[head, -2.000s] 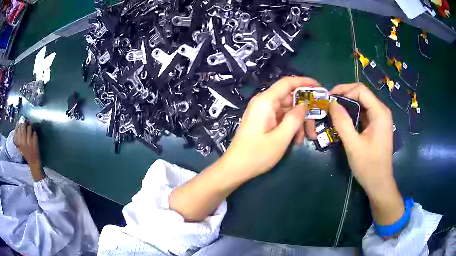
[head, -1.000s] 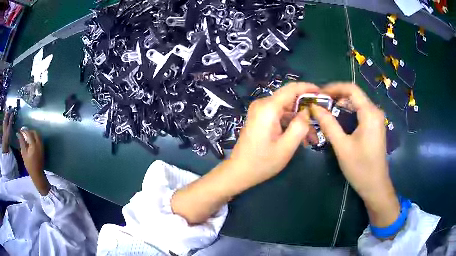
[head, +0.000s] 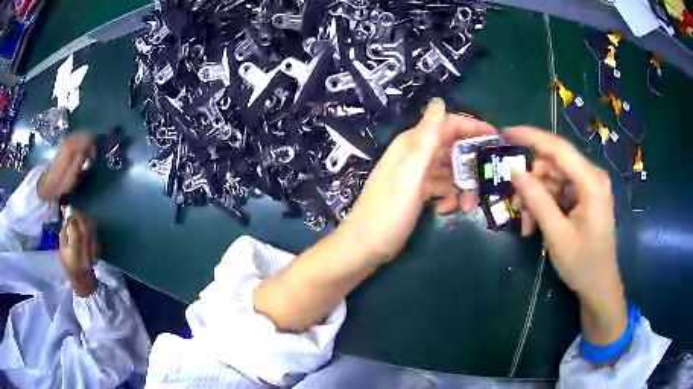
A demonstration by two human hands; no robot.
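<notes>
My left hand (head: 414, 178) holds a small silver-white rimmed watch housing (head: 465, 163) by its left side, fingers around and under it. My right hand (head: 566, 197) holds a black display module (head: 503, 169) at its right edge, with its screen lit in white and green. The display overlaps the right side of the housing; whether a ribbon joins them is hidden. Another dark unit with a white and yellow inside (head: 500, 211) shows just below the display, between my hands; whether it is held or lies on the surface I cannot tell.
A large pile of spring clips (head: 266, 99) covers the dark-green surface at left and centre. Several loose display modules with orange ribbons (head: 621, 114) lie at the right. Another person's hands (head: 76, 235) are at the far left, near white pieces (head: 70, 82). A grey rail runs along the far side.
The display now shows a lit face and sits beside the housing, whose inside was under my thumbs before. My left thumb has lifted. The other person's hands have moved further in.
</notes>
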